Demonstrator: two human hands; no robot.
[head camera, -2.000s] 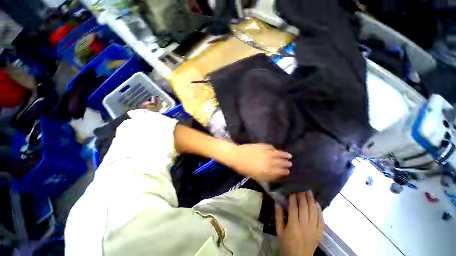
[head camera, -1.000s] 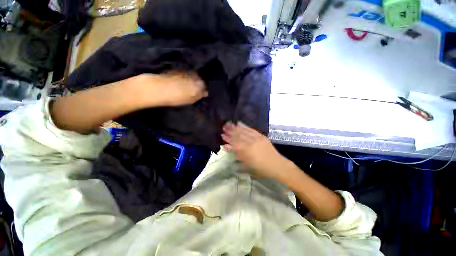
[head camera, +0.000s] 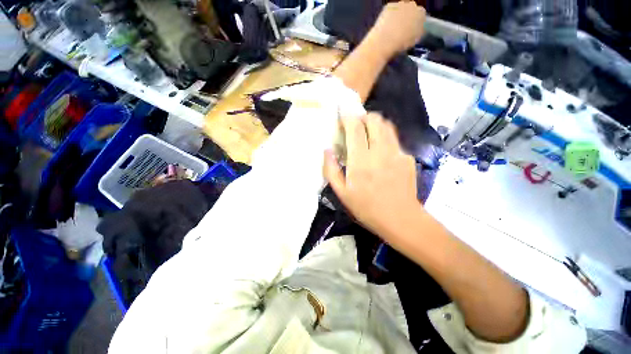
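Note:
The dark garment lies on the table, partly hidden behind my left forearm and right hand, and reaches to the machine head. My left hand is stretched far forward over the dark cloth near the top. Its fingers look curled, but whether they grip cloth is unclear. My right hand is beside my left sleeve, over the near part of the garment, back of the hand up. Its fingertips are partly hidden and a hold on cloth cannot be made out.
The white sewing machine stands right of the garment. A green block, a red horseshoe-shaped item and thread snips lie further right. A brown cardboard sheet is on the left, with a white basket and blue baskets below it.
My left hand has moved forward over the cloth. My right hand has moved up to beside my left sleeve. The view has turned, bringing the baskets back in sight.

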